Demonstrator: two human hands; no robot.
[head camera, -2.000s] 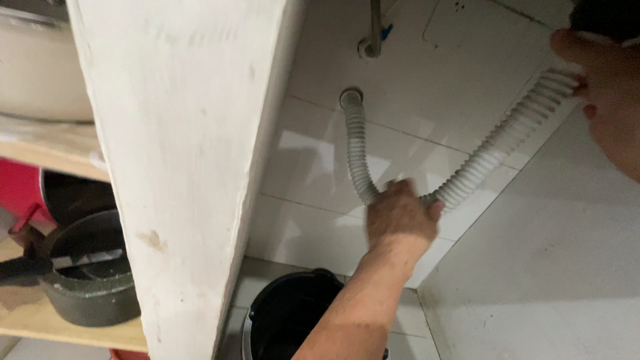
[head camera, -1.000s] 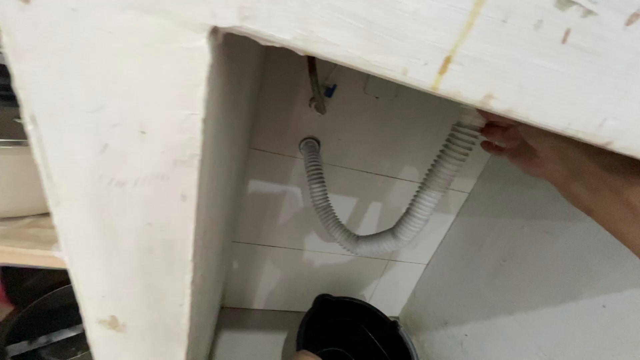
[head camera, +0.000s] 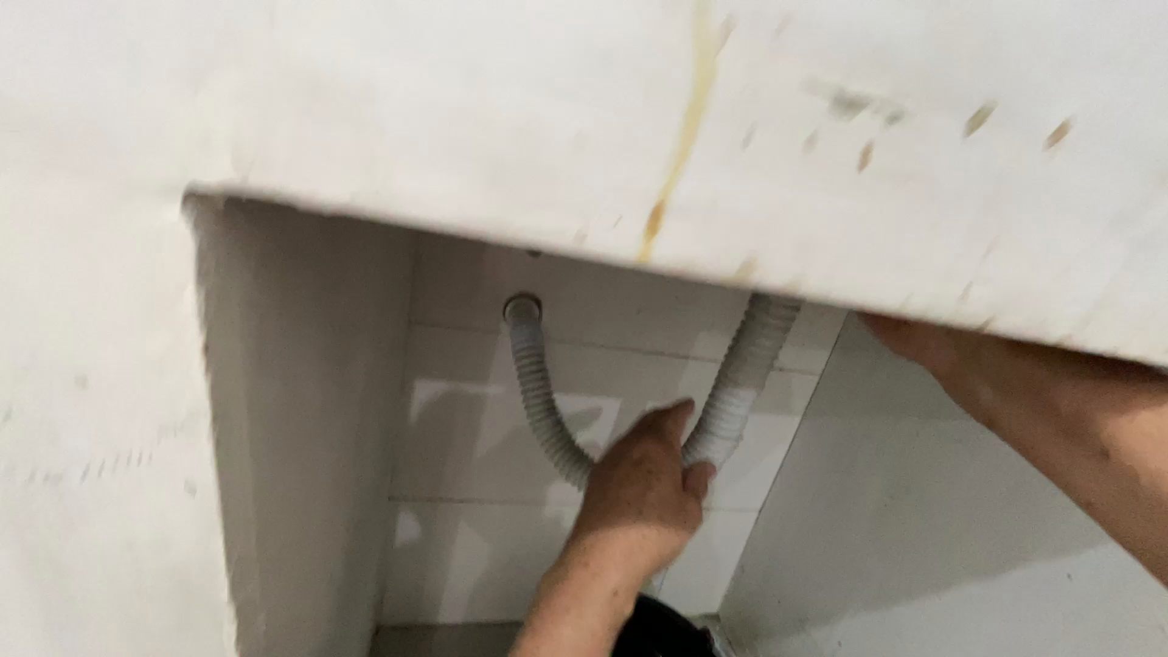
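Note:
A grey corrugated drain hose (head camera: 721, 424) hangs in a U-shaped bend inside the cavity. Its thinner end enters a round hole in the tiled back wall (head camera: 630, 374), and its thicker end rises out of sight behind the white front panel. My left hand (head camera: 643, 484) is closed around the low part of the bend, with a thumb and a finger showing against the hose. From the right reaches my right arm; only part of my right hand (head camera: 899, 336) shows below the panel, close to the hose's upper end. Its fingers are hidden.
The stained, white-painted panel (head camera: 547, 119) crosses the top of the view, its lower edge sloping down to the right. A side wall (head camera: 301, 411) bounds the cavity at the left, and a grey wall (head camera: 912, 493) at the right. Below my left forearm is a black bucket (head camera: 662, 630).
My left hand, at the bottom edge one second ago, is now up on the hose's bend. My right hand's fingers, visible at the hose's top before, are now behind the panel. The view has shifted.

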